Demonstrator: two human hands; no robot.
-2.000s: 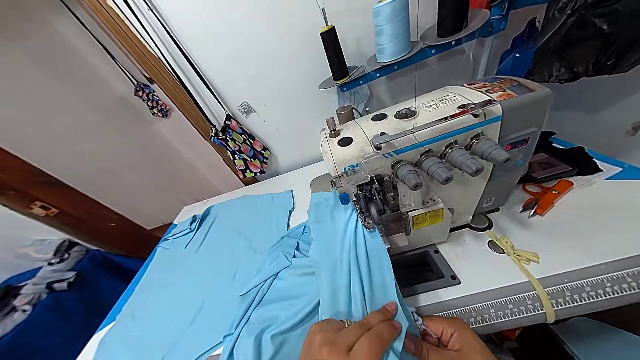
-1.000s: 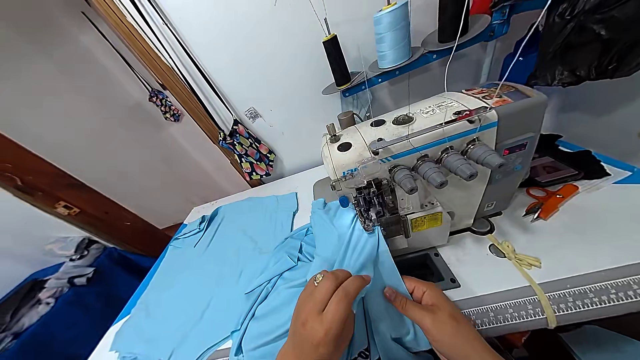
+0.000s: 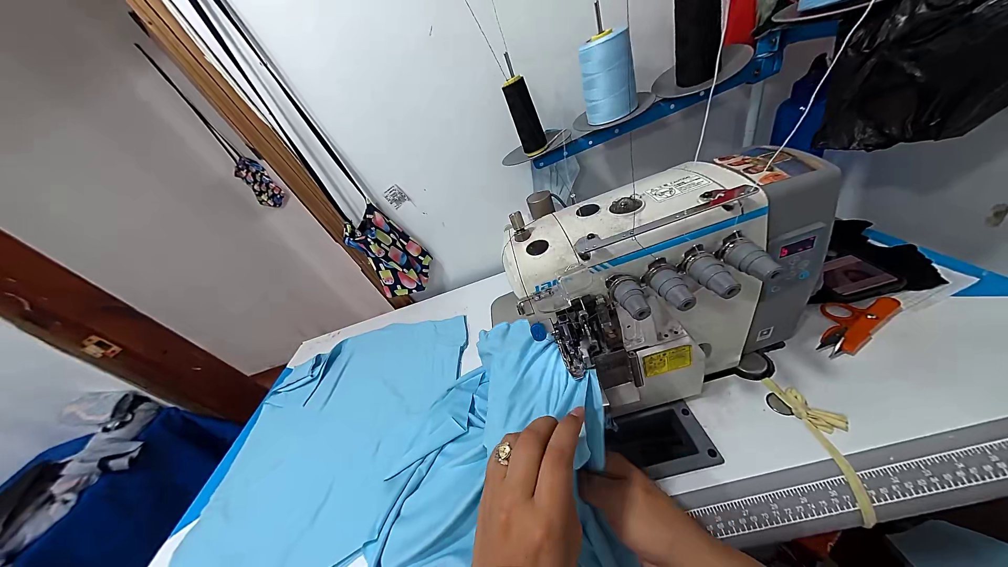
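Observation:
Light blue knit fabric [image 3: 425, 449] lies over the table's left part, its right edge under the presser foot area of a white and grey overlock sewing machine [image 3: 661, 244]. My left hand [image 3: 535, 488], with a gold ring, presses on the fabric just in front of the needle area, fingers pointing to the machine. Close beside it on the right, my right hand [image 3: 630, 504] grips the fabric edge; its fingertips are hidden under the cloth. Light blue thread on a cone [image 3: 608, 77] and black thread on a cone [image 3: 524, 116] stand behind the machine.
Orange-handled thread snips [image 3: 858, 324] lie right of the machine, near black cloth [image 3: 906, 264]. A yellow tie strip [image 3: 819, 417] hangs over the table's front edge, which bears a ruler scale [image 3: 866, 487]. Patterned fabric pouches [image 3: 390, 252] hang at the wall. A black plastic bag [image 3: 913, 71] hangs upper right.
Since the one-second-old frame, my left hand has moved toward the needle area along the fabric. My right hand's fingers, visible on the cloth then, are now partly under it.

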